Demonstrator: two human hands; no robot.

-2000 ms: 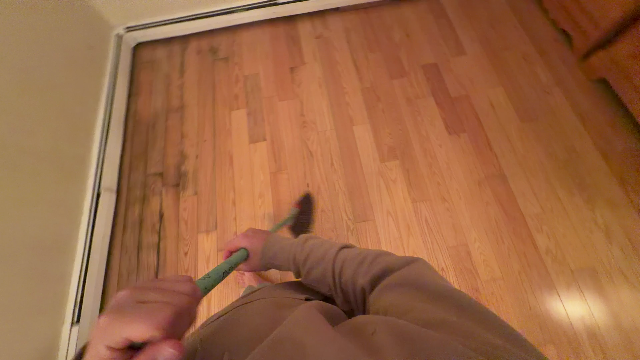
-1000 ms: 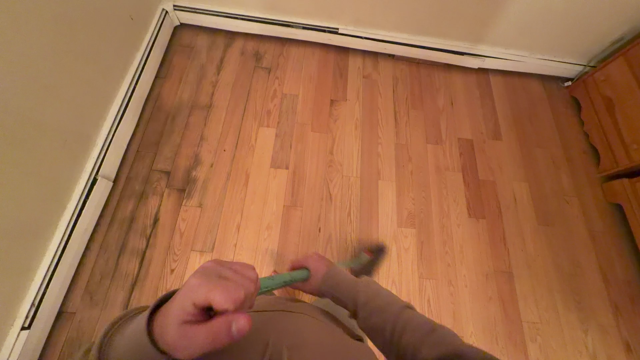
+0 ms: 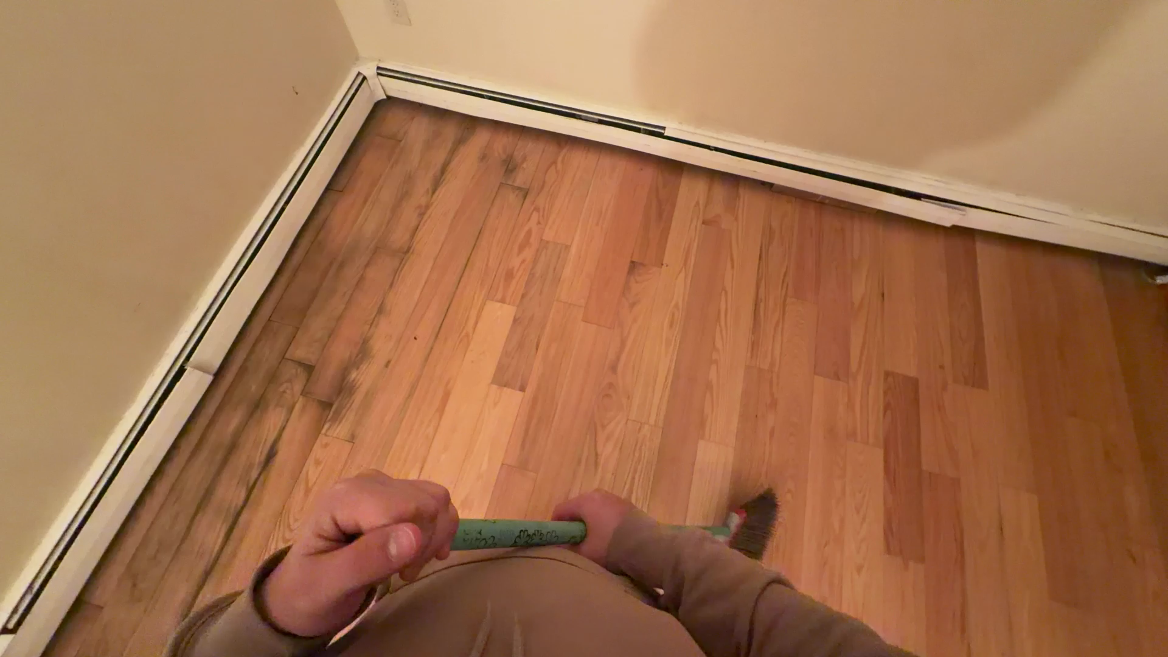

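My left hand (image 3: 379,538) is closed around the upper end of a green broom handle (image 3: 520,533), low in the view and left of centre. Farther along the same handle, my right hand (image 3: 598,524) grips it, with part of the palm hidden by the brown sleeve. The handle lies nearly level across the view in front of my body and bears dark writing. Beyond the right forearm shows the broom head with dark bristles (image 3: 756,524), at the wooden floor (image 3: 584,365); whether the bristles touch the boards I cannot tell.
White baseboard heater covers (image 3: 730,157) run along the far wall and the left wall (image 3: 205,360), meeting in a corner. Dark stains mark the floorboards on the left. A wall outlet (image 3: 398,11) sits near the corner. Something small and pale (image 3: 1161,274) stands at the right edge.
The broom head has moved to the right, and the handle has swung from slanting to nearly level. Both hands still hold it. The view has shifted, leaving the wooden furniture at right out of sight.
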